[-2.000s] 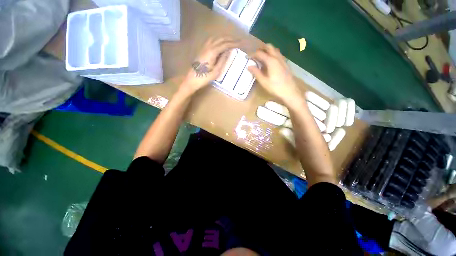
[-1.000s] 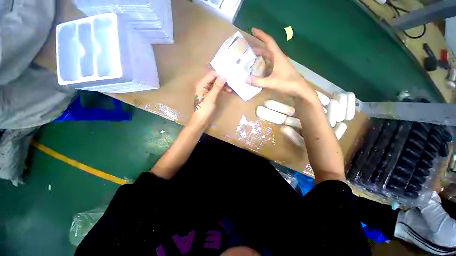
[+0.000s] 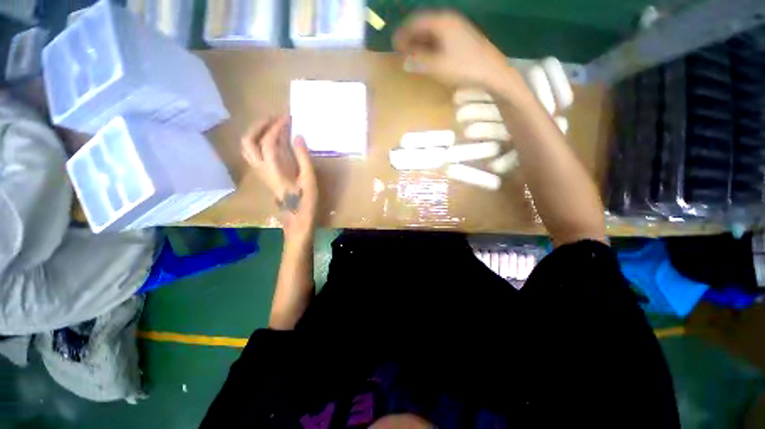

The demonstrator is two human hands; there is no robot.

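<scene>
A square white tray [image 3: 329, 119] lies flat on the brown bench, its surface blank with glare. My left hand [image 3: 283, 163] is at its left edge, fingers a little apart, the thumb close to or touching the tray. My right hand [image 3: 436, 43] is blurred, off the tray, raised near the bench's far edge; whether it holds anything cannot be told. White oblong units [image 3: 421, 157] lie loose right of the tray, several partly hidden by my right forearm.
Two tall stacks of empty bluish-white trays [image 3: 180, 172] stand at left. Filled trays [image 3: 327, 21] sit along the green strip [image 3: 390, 12] at the far edge. Black ribbed trays [image 3: 688, 134] in clear plastic are at right. A grey metal bar [image 3: 646, 52] is at upper right.
The view has turned. The tray, earlier tilted up between both hands, now lies flat on the bench. My right hand has left it and moved away to the far side.
</scene>
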